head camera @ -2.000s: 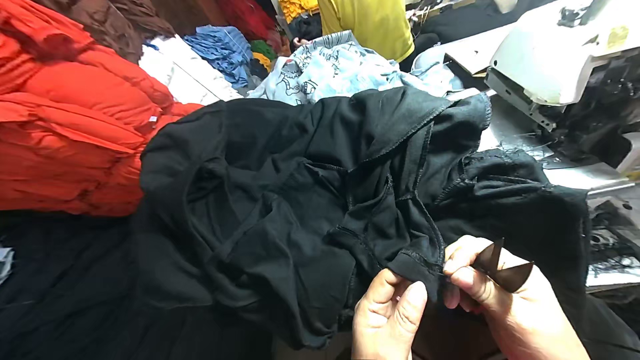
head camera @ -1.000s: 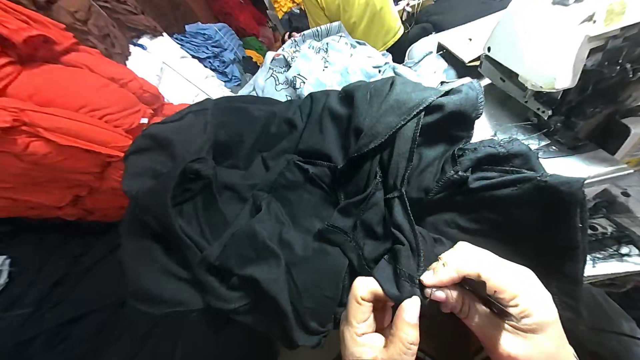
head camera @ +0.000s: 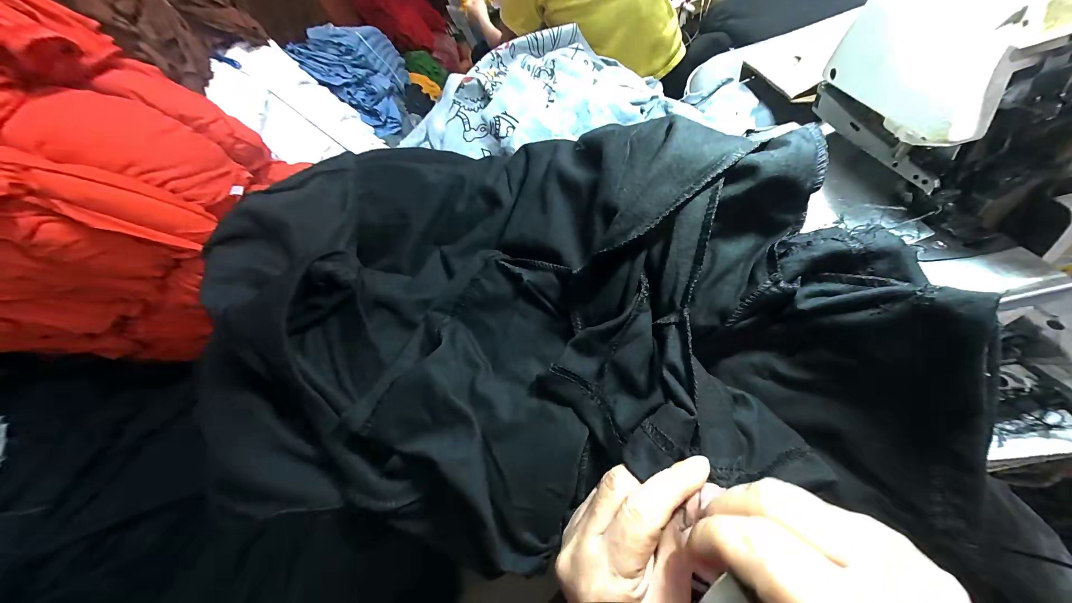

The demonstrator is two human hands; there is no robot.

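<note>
A black garment with overlocked seams lies spread out across the middle. At its lower edge my left hand pinches the black cloth. Pressed against it from the right is my right hand, its fingers curled at the same spot. Part of a metal tool, too hidden to name now, shows beneath the right hand at the bottom edge; the palm covers the rest. The fingertips of both hands meet, so the exact hold on the cloth is partly hidden.
A red fabric pile stands at the left. Behind the garment lie white cloth, blue cloth and light-blue printed cloth. A white sewing machine stands at the upper right, with thread scraps around it. A person in a yellow top is beyond.
My hands have come closer together at the garment's edge. The dark pointed tool in my right hand showed clearly two seconds ago; now it is mostly hidden.
</note>
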